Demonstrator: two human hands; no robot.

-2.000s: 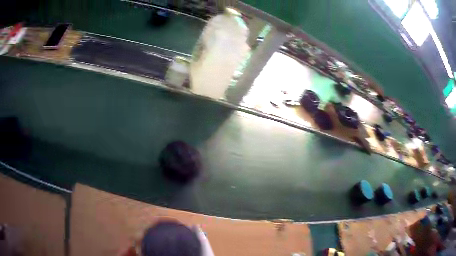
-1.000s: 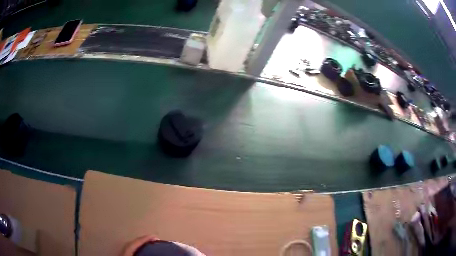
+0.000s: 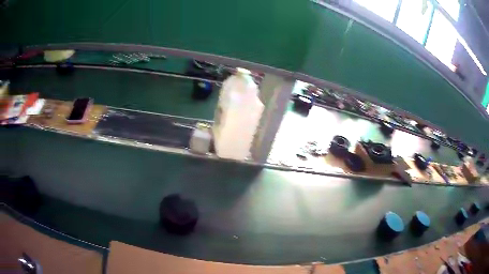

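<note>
Neither of my hands shows in the head view. A round black unit (image 3: 178, 214) stands on the green belt in front of me, left of the middle; its top is blurred. Another dark unit (image 3: 20, 193) is on the belt at the left edge, too dark to make out. Two blue-topped units (image 3: 391, 225) (image 3: 420, 221) stand close together on the belt at the right, with smaller ones (image 3: 461, 215) beyond. Cardboard mats (image 3: 177, 260) (image 3: 48, 243) lie along the near edge, cut off by the frame's bottom.
A milky-white jug (image 3: 237, 118) stands by a grey post (image 3: 271, 115), beside a small whitish container (image 3: 201, 138). A phone (image 3: 80, 109) and papers (image 3: 20, 108) lie on the far ledge. Black ring parts (image 3: 340, 145) sit beyond the post. A shiny bottle top (image 3: 28, 263) is lower left.
The view has tilted upward, so the belt and mats sit lower in the frame. The rounded dark thing with an orange-red edge at the bottom is out of view, as are the yellow-red handles.
</note>
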